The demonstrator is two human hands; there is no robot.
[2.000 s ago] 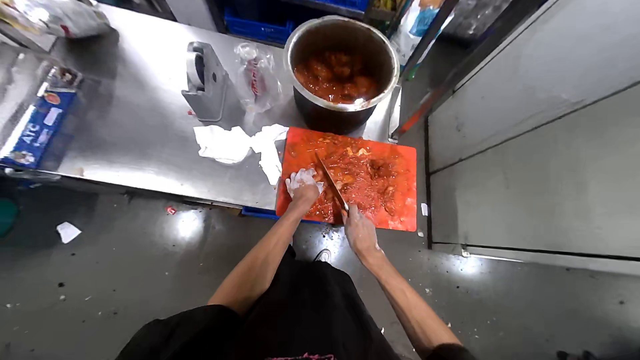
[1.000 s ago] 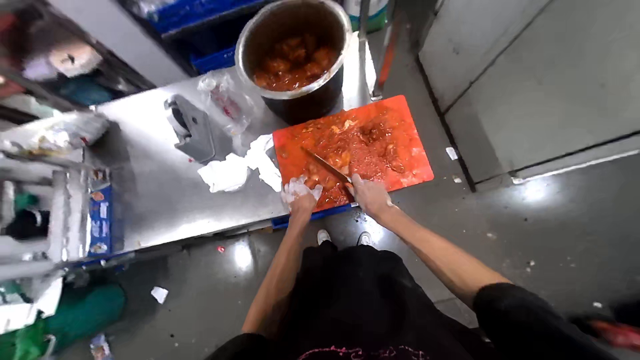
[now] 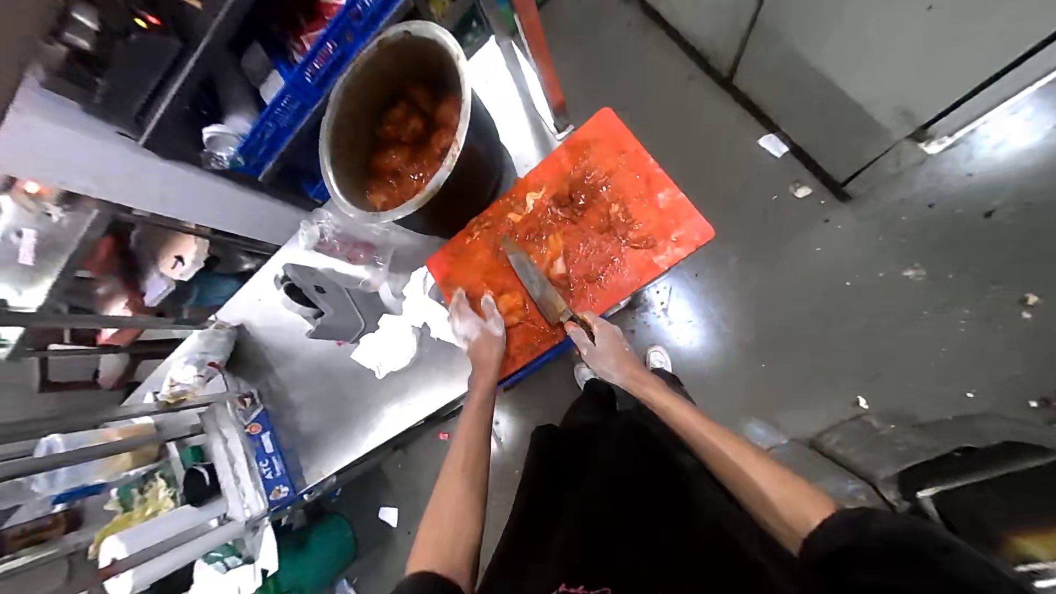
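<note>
My right hand (image 3: 605, 351) is closed around the handle of a kitchen knife (image 3: 536, 282), whose blade lies slanted over a red cutting board (image 3: 678, 216). My left hand (image 3: 480, 323), in a thin clear glove, has its fingers spread at the board's lower left corner, beside an orange-coated piece of food (image 3: 510, 308). Whether those fingers touch the piece, I cannot tell. Chopped food in red sauce (image 3: 598, 235) covers much of the board. Just beyond the board is a deep metal pot (image 3: 334, 136) with chunks in red sauce (image 3: 408, 153).
Crumpled white paper (image 3: 388, 345), a grey tape dispenser-like device (image 3: 326, 304) and a clear plastic bag (image 3: 351, 247) lie on the steel table (image 3: 318, 400), left of the board. A blue crate (image 3: 309, 70) sits behind the pot. A metal rack (image 3: 124, 445) stands at the lower left.
The view has turned strongly. My right hand keeps hold of the knife over the board. My left hand stays near the board's corner, its fingers now spread more clearly.
</note>
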